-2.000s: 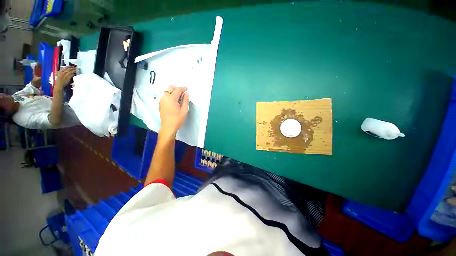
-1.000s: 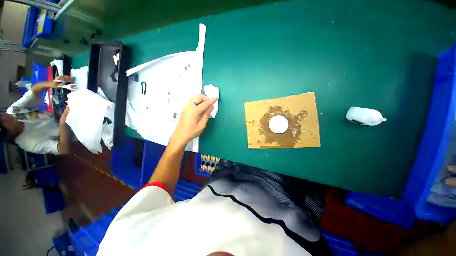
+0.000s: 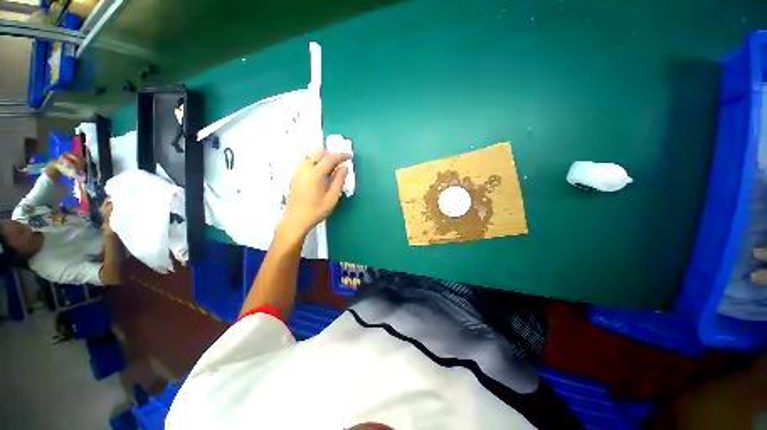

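Observation:
My left hand [image 3: 315, 189] reaches in from the lower left, its fingertips closed on a small crumpled white rag [image 3: 340, 144] at the right edge of the white covering sheet [image 3: 265, 168]. The fingers hide part of the rag. A tan cardboard pad [image 3: 505, 210] lies to the right, tilted slightly, with a white round dish [image 3: 454, 201] amid brown stains. A white squeeze bottle [image 3: 599, 176] lies on its side further right. My right hand is not in view.
A black tray [image 3: 193, 180] stands left of the sheet, with a dark-and-cream piece inside. A small U-shaped dark piece [image 3: 229, 158] lies on the sheet. A blue crate [image 3: 706, 277] stands at the right. Another person [image 3: 71, 248] works at the far left beside crumpled white material [image 3: 139, 214].
My left hand has moved right from the middle of the sheet to its edge and taken hold of the rag. The whole view has shifted and turned a little.

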